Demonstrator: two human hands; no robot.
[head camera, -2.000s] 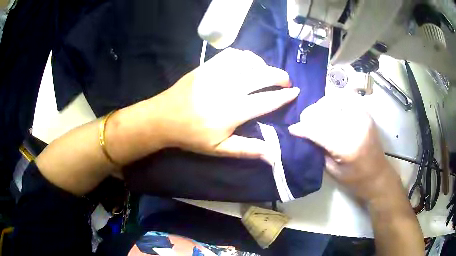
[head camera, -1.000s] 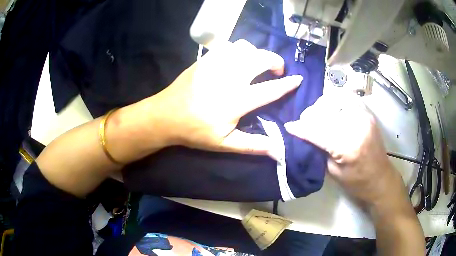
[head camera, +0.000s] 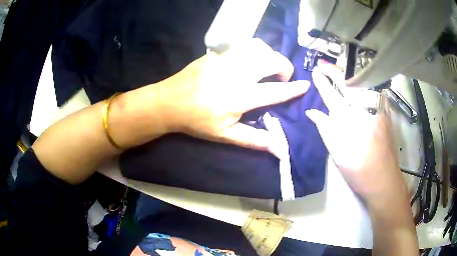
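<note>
The dark navy garment (head camera: 210, 172) lies on the table under the machine head, looking bright blue near the lamp. White trim (head camera: 285, 167) curves down its right part to the front fold. My left hand (head camera: 235, 95) lies on the cloth, index finger extended, thumb at the top of the trim. Its hold on the cloth is unclear in the glare. My right hand (head camera: 353, 135) is at the cloth's right edge, with its fingers apart and fingertips up beside the presser foot (head camera: 309, 61). Strong glare washes out both hands.
The pale machine head (head camera: 406, 35) fills the upper right. A white rounded bar (head camera: 235, 25) is above my left hand. Black shears (head camera: 428, 150) lie to the right. A tan paper ticket (head camera: 264, 232) is at the table's front edge (head camera: 220, 205).
My right hand has moved up toward the presser foot and its fingers have spread. The machine head appears lower and larger in view. My left hand has stayed nearly the same on the cloth.
</note>
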